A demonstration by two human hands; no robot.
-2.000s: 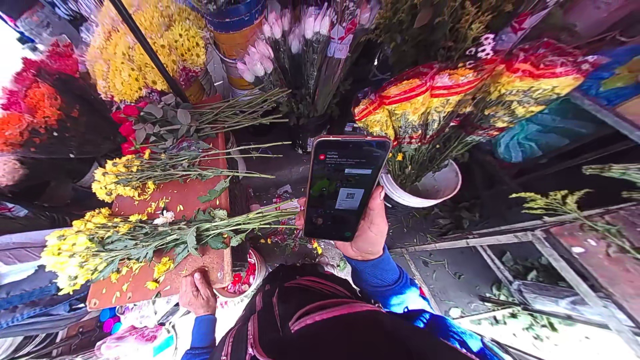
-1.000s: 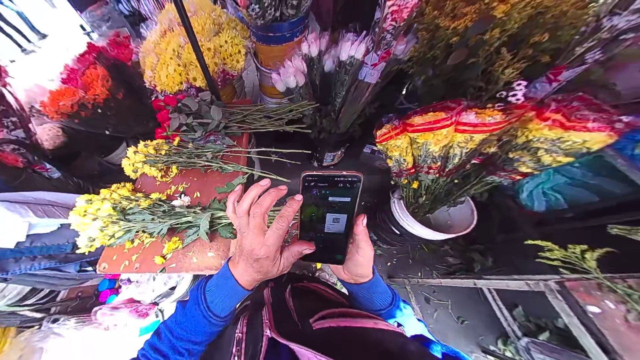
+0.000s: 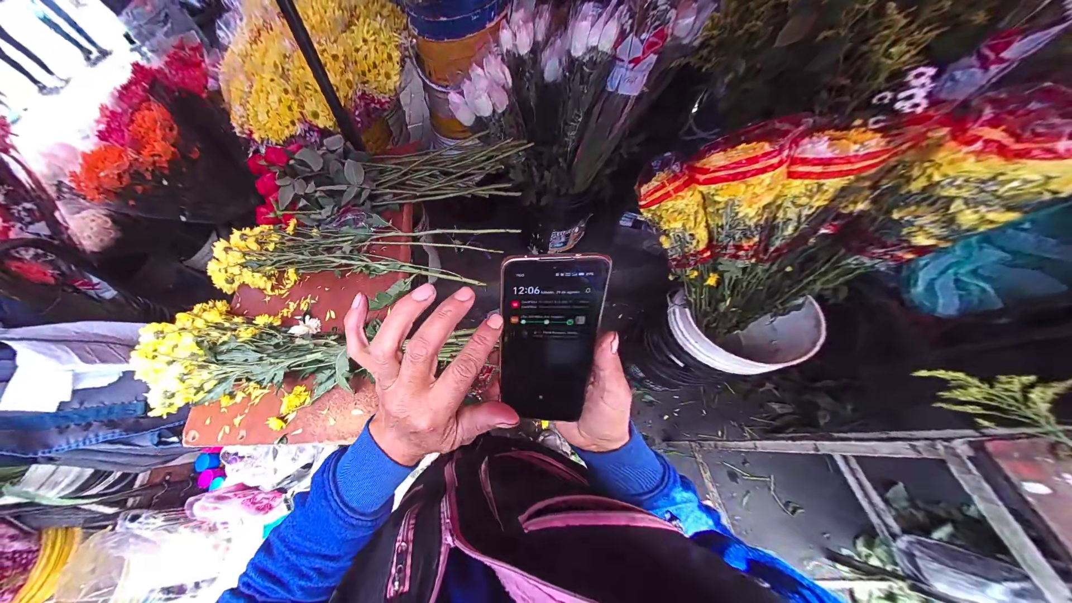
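Observation:
A smartphone [image 3: 554, 360] with a lit, dark screen is held upright in front of my chest. My right hand [image 3: 605, 398] grips it around the lower right edge. Spread fingers mark my left hand [image 3: 431, 368], whose thumb and index finger are at the phone's left edge; whether they touch it I cannot tell. Behind the left hand, yellow chrysanthemum stems [image 3: 243, 347] lie on a reddish-brown board [image 3: 331, 423]. A second yellow bunch [image 3: 251, 260] and red roses [image 3: 272, 180] lie farther up.
Wrapped yellow flowers stand in a white bucket [image 3: 775, 356] at the right. Pink roses [image 3: 486, 88] and yellow daisies [image 3: 314, 67] rise at the back. A black pole [image 3: 322, 75] slants down at the upper left. A metal frame [image 3: 904, 448] runs along the lower right.
My left hand has come up from the board's lower edge to the phone's left side, and its fingers have spread. The phone's screen shows a different view.

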